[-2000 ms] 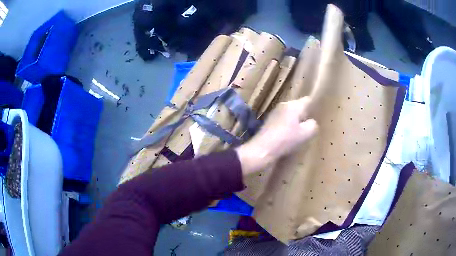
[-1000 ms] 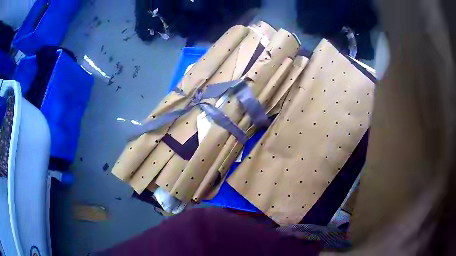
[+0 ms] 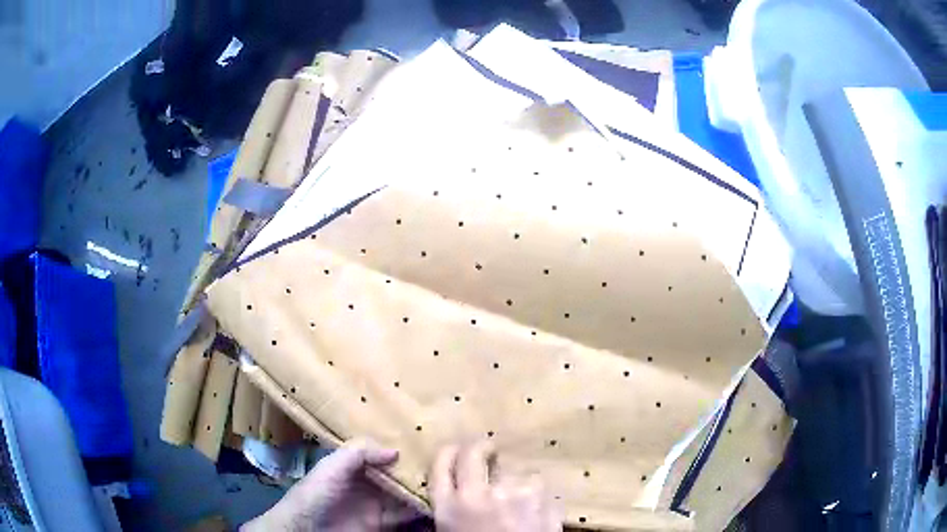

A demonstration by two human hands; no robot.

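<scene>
A large perforated kraft paper sheet [image 3: 519, 312] with dark purple edges and white areas lies over a pile in front of me. My left hand [image 3: 348, 488] grips its near edge at the bottom left. My right hand [image 3: 488, 494] is beside it at the bottom centre, fingers curled on the same edge; its lower part is cut off by the frame. Tied bundles of tan paper rolls [image 3: 260, 135] lie to the left, partly under the sheet. A smaller perforated piece [image 3: 742, 442] shows at the lower right.
A white round tub [image 3: 768, 177] stands at the right, beside a white table edge with a ruler [image 3: 883, 281]. Blue crates [image 3: 78, 353] stand at the left. Dark heaps [image 3: 197, 73] with white tags lie behind.
Both hands are now at the near edge of a large sheet that covers much of the pile. The view has shifted right, bringing the tub and ruler-marked table in.
</scene>
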